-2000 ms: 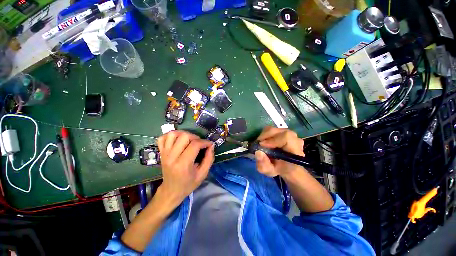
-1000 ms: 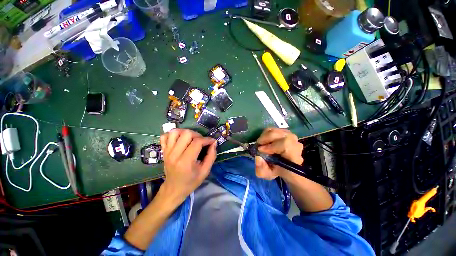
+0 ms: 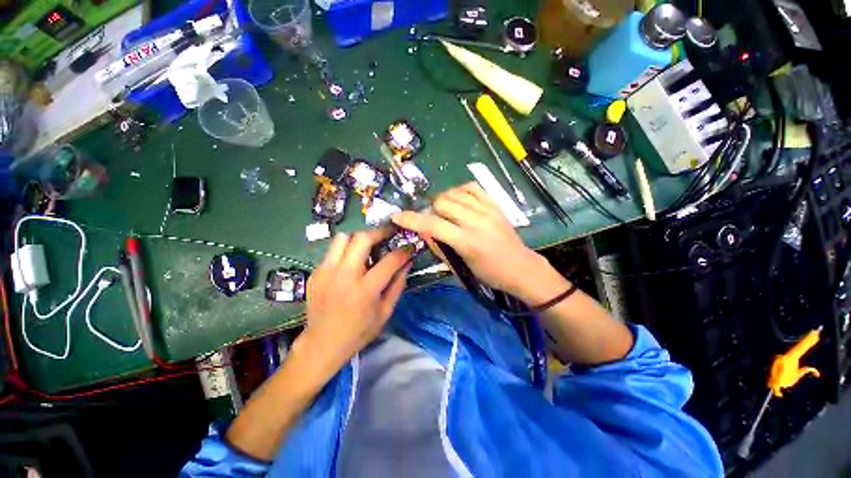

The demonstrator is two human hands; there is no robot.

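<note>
My left hand (image 3: 357, 280) holds a small dark watch module (image 3: 403, 245) at the bench's near edge, its circuitry showing between the hands. My right hand (image 3: 476, 238) meets it from the right, fingertips at the module. The black handle and cable of the soldering iron (image 3: 459, 271) run under my right palm; a thin shaft, seemingly its tip, points away over the modules. Fingers hide much of the held module. Several opened modules (image 3: 328, 201) with screens on orange ribbons lie just beyond. Another module (image 3: 285, 285) lies left of my left hand.
A yellow-handled tool (image 3: 502, 128), a white strip (image 3: 496, 191) and a light blue bottle (image 3: 627, 61) are to the right. A clear cup (image 3: 235, 114) and blue bin (image 3: 177, 79) stand rear left. Red and black probes (image 3: 138, 294) and a white cable (image 3: 70, 313) lie left.
My right hand has moved left and away from me, over to the module. The iron has swung from pointing at the module to pointing away. The view has shifted slightly.
</note>
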